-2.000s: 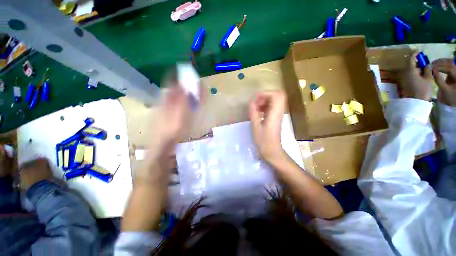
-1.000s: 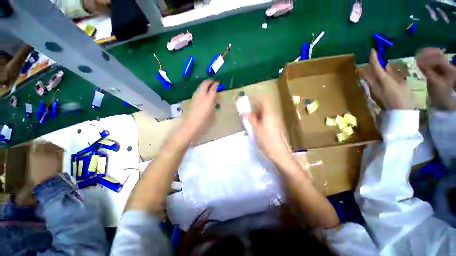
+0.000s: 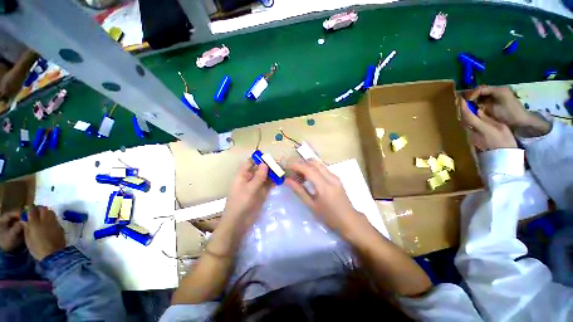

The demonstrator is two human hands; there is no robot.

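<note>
My left hand (image 3: pixel 250 188) holds a blue battery pack (image 3: pixel 276 180) tilted over the tan ledge, with a pale yellow pad (image 3: pixel 272 165) facing up and a thin lead at its upper end. My right hand (image 3: pixel 320 192) is at the pack's lower right end, its thumb and fingertips close to it; contact is unclear. A white piece (image 3: pixel 306 151) with a thin lead shows just beyond the right fingers; whether they hold it or it lies on the ledge is unclear. Translucent plastic (image 3: pixel 286 229) lies below my hands.
An open carton (image 3: pixel 411 188) with yellow scraps stands right of my hands. Blue packs with yellow pads (image 3: pixel 119 207) lie on a white sheet at left. A grey perforated upright (image 3: pixel 141 82) crosses the green belt (image 3: pixel 295 94), which carries blue cells and pink parts. Other people's hands work at both sides.
My hands have come together over the ledge. My left hand has drawn back from the belt edge and now holds a blue pack. The white piece is still beside my right fingers.
</note>
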